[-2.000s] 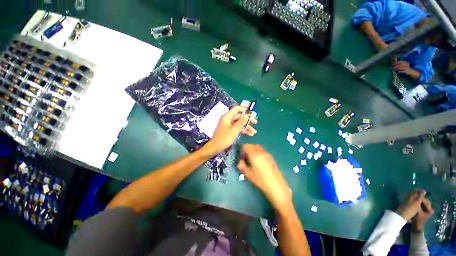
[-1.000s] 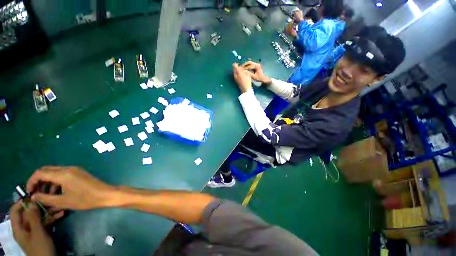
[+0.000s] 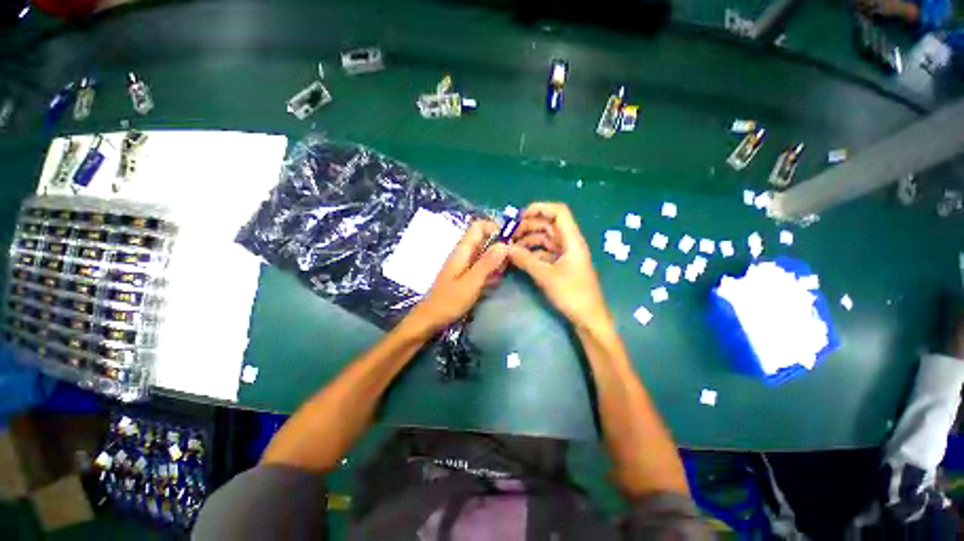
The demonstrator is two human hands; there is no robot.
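Note:
My left hand (image 3: 462, 277) and my right hand (image 3: 558, 259) meet in front of me. Their fingers close around a small unit (image 3: 508, 224) with a dark body and a whitish end; most of it is hidden by the fingers. The shiny black parts bag (image 3: 344, 227) with its white label (image 3: 424, 250) lies beside and partly behind my left hand. Small black parts (image 3: 457, 354) are heaped at its mouth, below my left hand. Loose white pads (image 3: 659, 241) lie right of my right hand, and the blue pad container (image 3: 722, 330) is heaped with more.
A clear blister tray (image 3: 90, 285) lies on a white board (image 3: 217, 211) at left. Single units (image 3: 441, 103) lie along the bench behind the bag. A grey post (image 3: 877, 164) crosses at right. A lower bin (image 3: 153, 465) is below the bench edge. Another person's white sleeve (image 3: 922, 407) shows at right.
The view swung right a second ago and has come back to the bag. My two hands, apart two seconds ago, are together at the small unit, as they were one second ago.

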